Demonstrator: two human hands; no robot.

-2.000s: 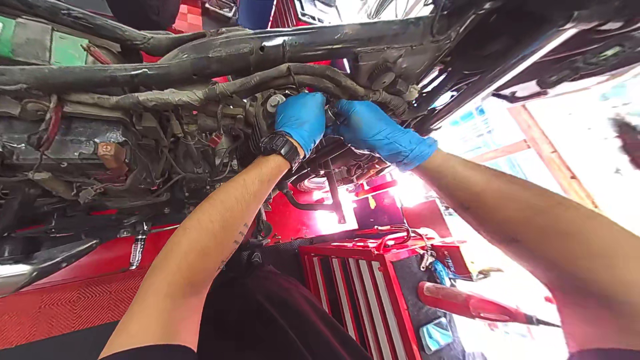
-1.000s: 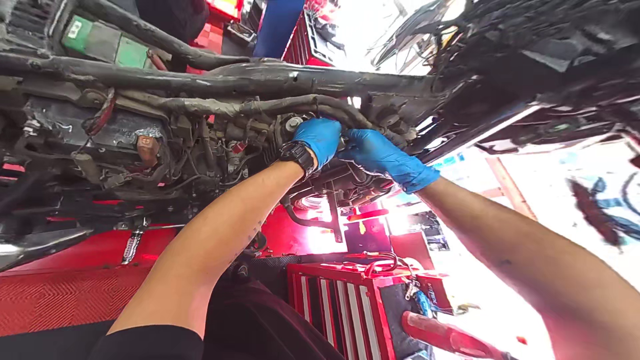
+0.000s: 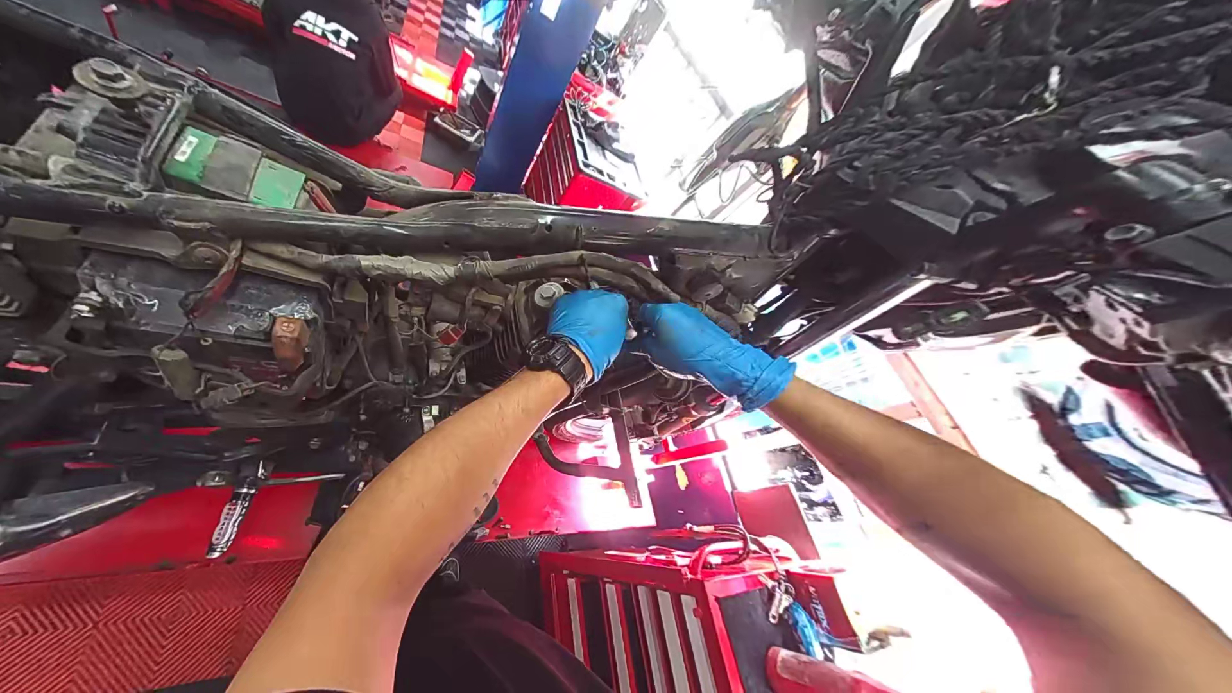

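Observation:
Both hands wear blue gloves and meet inside the motorcycle's stripped frame, below a black frame tube [image 3: 462, 229] and a taped wiring harness [image 3: 414, 268]. My left hand [image 3: 592, 329], with a black watch [image 3: 555, 359] at the wrist, has its fingers curled beside a round metal bolt head [image 3: 549, 295] on the engine. My right hand [image 3: 698, 348] faces it from the right, fingers bent, fingertips almost touching the left ones. A small pale bit shows between the fingertips; what it is, and whether either hand grips it, cannot be told. The fingertips are partly hidden.
The battery [image 3: 217, 306] and a green-and-grey box [image 3: 236, 171] sit in the frame at left. Below stands a red tool cabinet [image 3: 640, 577]. A blue post [image 3: 534, 91] and a person in a black shirt [image 3: 332, 67] are beyond the motorcycle. Dark bodywork and wiring fill the upper right.
Both hands stay close together at the same part of the engine. The view has shifted, bringing more of the person in black and the blue post into sight.

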